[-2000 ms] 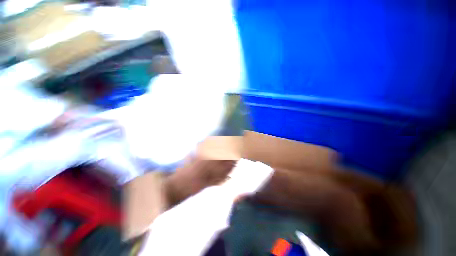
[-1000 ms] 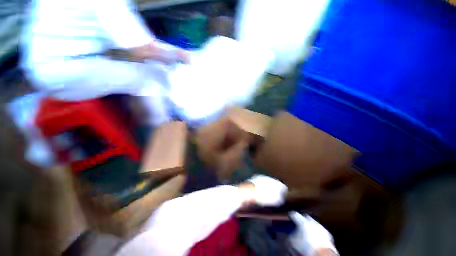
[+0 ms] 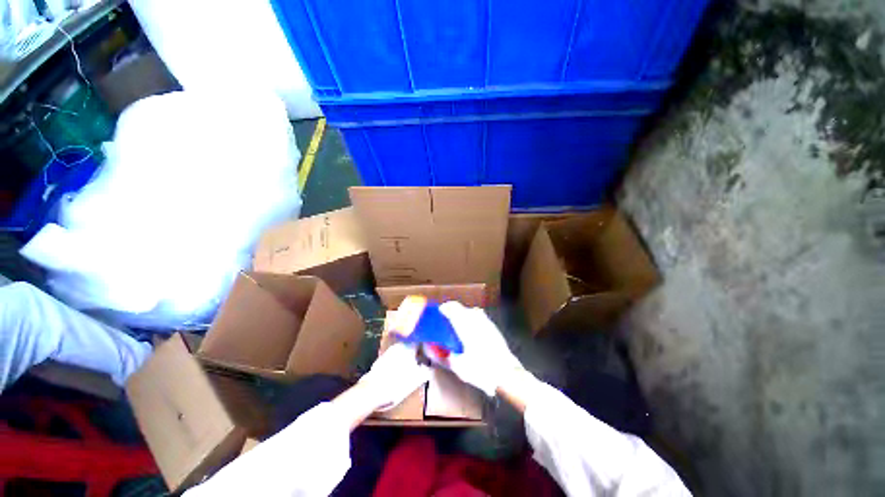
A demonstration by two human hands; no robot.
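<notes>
A small brown carton (image 3: pixel 454 406) lies in front of me at the lower centre. A tape dispenser (image 3: pixel 442 329) with a blue body and a red part is over it. My right hand (image 3: pixel 482 351), in a white glove, is closed around the dispenser's right side. My left hand (image 3: pixel 396 377), also in a white glove, is beside the dispenser at the carton's left side. Its fingers are partly hidden, and I cannot tell what they hold. Something yellow-orange shows at the dispenser's upper left.
An upright cardboard sheet (image 3: pixel 427 238) stands behind the carton. Open cartons stand left (image 3: pixel 281 325) and right (image 3: pixel 587 267). Blue bins (image 3: pixel 495 107) are behind. White film (image 3: pixel 184 204) lies upper left. A person's leg (image 3: pixel 58 330) and a red stool (image 3: pixel 68 451) are at lower left.
The view has swung right, so the bins are central and the stool is at the lower left edge. Both hands are now together over the carton; one second ago they were lower and blurred.
</notes>
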